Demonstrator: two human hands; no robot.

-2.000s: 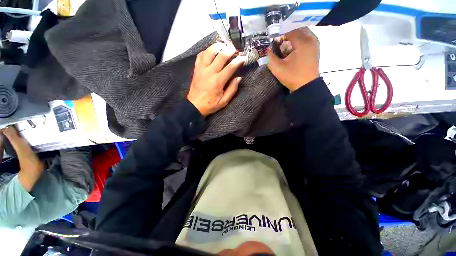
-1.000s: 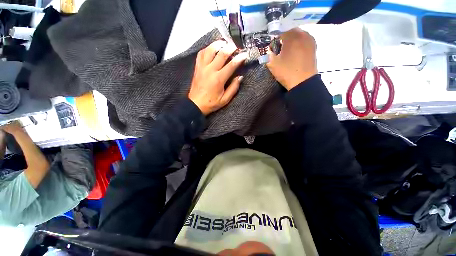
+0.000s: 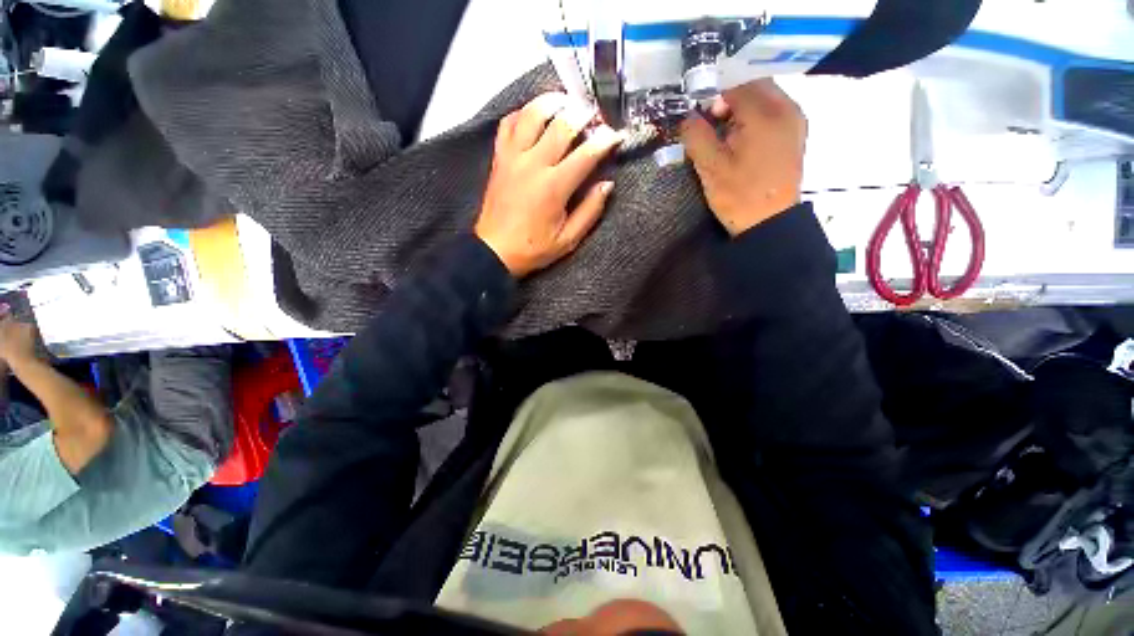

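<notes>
The dark grey-brown ribbed garment (image 3: pixel 373 230) lies in a heap on the table, mostly left of the needle, with its edge up at the presser foot (image 3: pixel 647 112). My left hand (image 3: pixel 542 186) lies on the fabric just left of the foot, with its fingertips pressing it down. My right hand (image 3: pixel 750 152) is bent right of the foot, with thumb and index finger close together at the fabric edge. Whether it pinches the cloth is hidden. The white sewing machine head (image 3: pixel 796 44) with a blue stripe stands above my hands.
Red-handled scissors (image 3: pixel 925 242) lie on the white table (image 3: pixel 1007 267) at the right. A black flap (image 3: pixel 889 44) hangs over the machine head. Dark garments (image 3: pixel 995 398) lie below the table at right. A person in light green (image 3: pixel 112 478) is at lower left, by something red.
The view has shifted slightly, so the table and scissors sit a little lower. My right hand's fingers are slightly more bent. My left hand stays on the fabric beside the foot.
</notes>
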